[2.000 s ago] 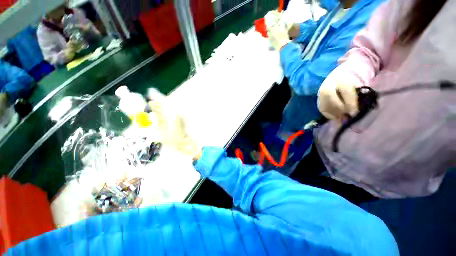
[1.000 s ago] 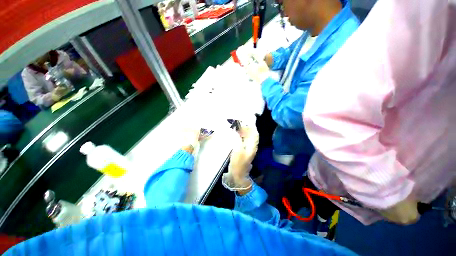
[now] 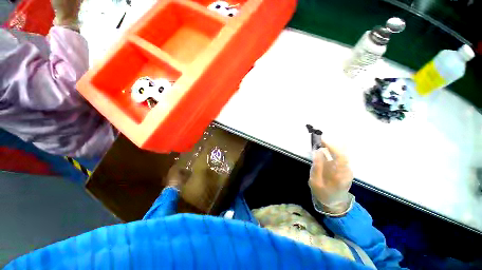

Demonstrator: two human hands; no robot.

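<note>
My right hand [image 3: 332, 176], in a thin whitish glove, holds a small dark part [image 3: 316, 138] upright between its fingertips, over the front edge of the white bench [image 3: 275, 95]. My left hand [image 3: 182, 176] is low at the left, blurred, inside or over a brown cardboard box [image 3: 119, 182] beside the bench; its fingers are unclear. Crinkled clear plastic [image 3: 218, 160] shows in the box, close to that hand. Whether the hand holds anything cannot be told.
A red divided bin [image 3: 185, 118] juts over the bench edge above the box, with white round parts [image 3: 150, 90] in one compartment. A dark parts heap [image 3: 388, 99], yellow-labelled bottle [image 3: 441, 71] and clear bottle [image 3: 367, 51] stand at right. A person's pink sleeve [image 3: 47, 89] is at left.
The view has swung left to the red bin and box. My left hand has gone from the bench down to the box. My right hand still holds a small dark part.
</note>
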